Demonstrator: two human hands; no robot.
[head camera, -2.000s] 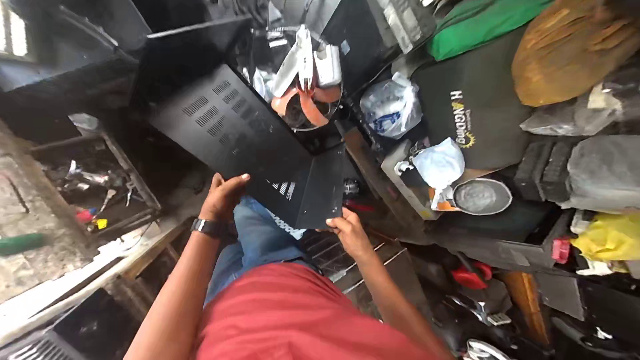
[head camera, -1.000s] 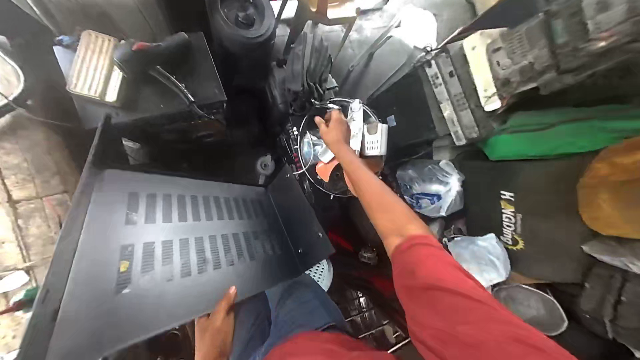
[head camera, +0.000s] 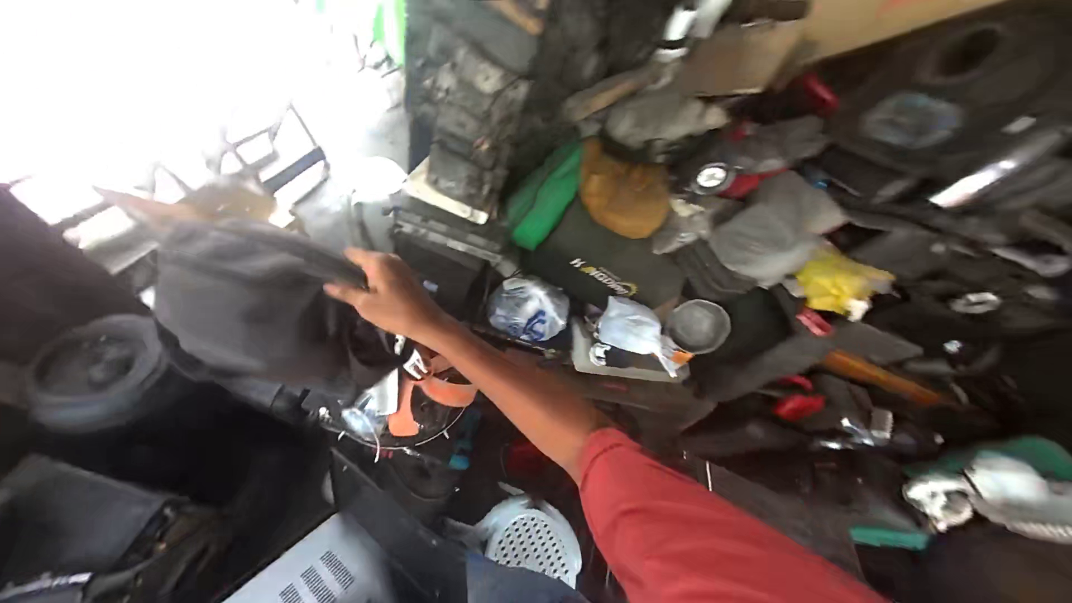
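Note:
My right hand (head camera: 387, 293) reaches out to the upper left and grips the edge of a dark grey fabric bag or cover (head camera: 251, 293), thumb and fingers on either side of its rim. Below that hand is a round wire-rimmed container (head camera: 419, 444) holding orange pieces (head camera: 405, 409) and a clear plastic bag (head camera: 363, 421). At the bottom left lies the black vented metal panel (head camera: 322, 569), only partly in view. My left hand is out of the frame.
A clear plastic bag (head camera: 528, 310), a white plastic bag (head camera: 630, 327) and a grey metal bowl (head camera: 698, 327) stand on the cluttered bench. A perforated white plastic piece (head camera: 536, 540) is at the bottom. A dark wheel-like part (head camera: 96, 368) sits left. Bright window bars (head camera: 260, 151) are behind.
My right hand has left the round container and now holds the dark fabric item. My left hand, earlier by the black panel, has gone from view. The view has swung strongly.

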